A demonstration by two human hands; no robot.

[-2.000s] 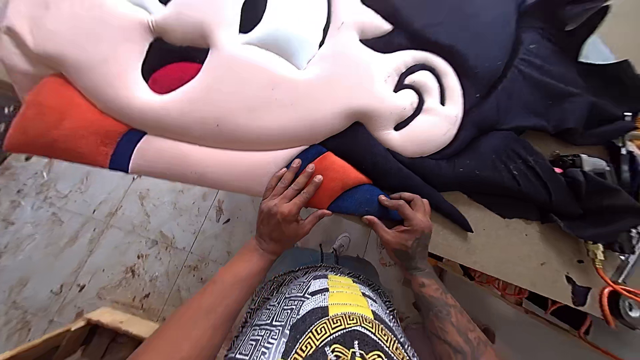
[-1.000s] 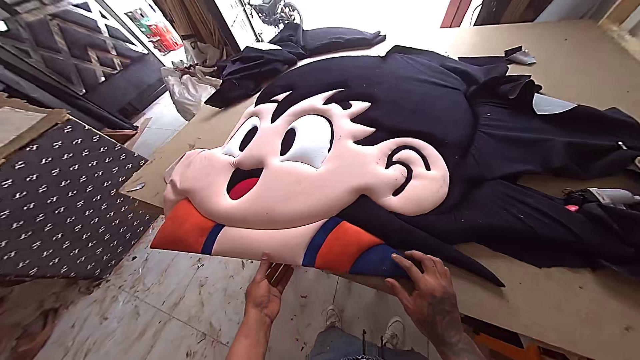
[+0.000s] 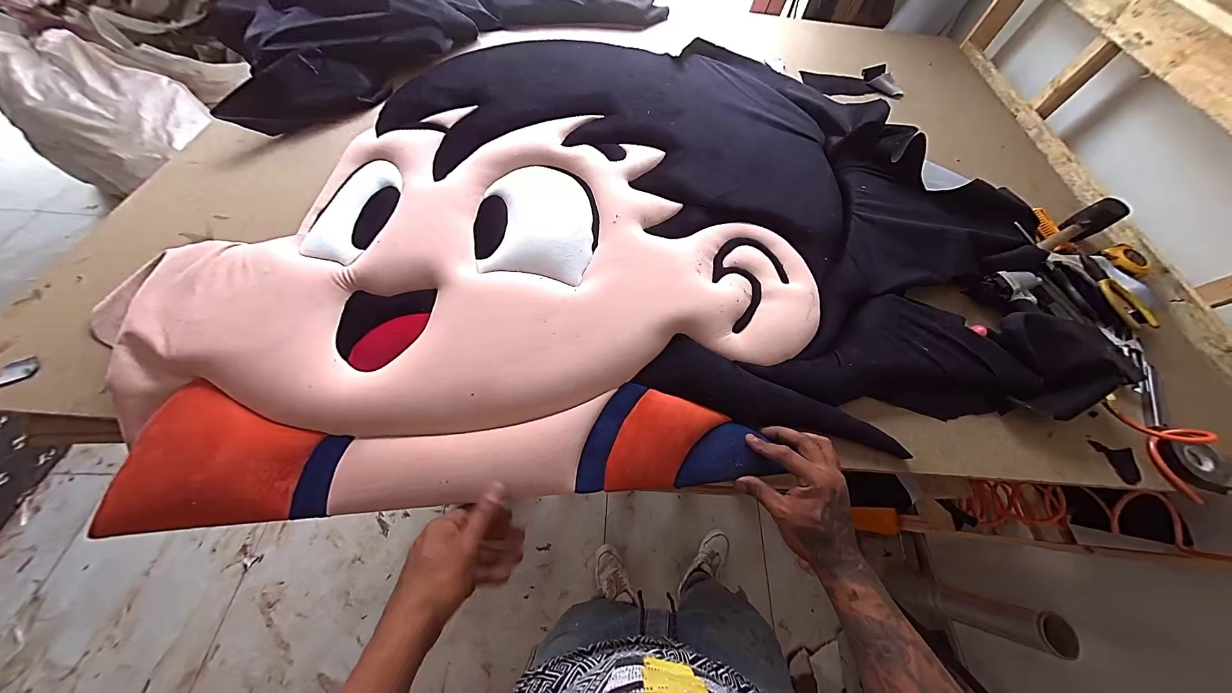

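A large padded fabric cartoon head [image 3: 539,356] lies on a board-topped workbench [image 3: 1001,452], with a pink face, black hair and an orange and blue collar along the near edge. My right hand [image 3: 804,491] grips the blue tip of the collar [image 3: 727,454], thumb below and fingers on top. Just under the pink neck band, my left hand [image 3: 467,553] is off the panel, slightly blurred, with its fingers partly bent and nothing seen in it. Loose black fabric [image 3: 924,241] spreads from the right side of the hair, and loose pink fabric [image 3: 164,318] hangs at the chin side.
Pliers [image 3: 1128,303] and other hand tools lie at the bench's right edge, near an orange hose [image 3: 1169,435] and a roll of tape [image 3: 1198,464]. Dark cloth [image 3: 356,48] is heaped at the far left. A wooden frame [image 3: 1068,87] stands along the right.
My left hand has come away from the panel's near edge, where it was touching before. My right hand stays at the blue collar tip. The view has shifted.
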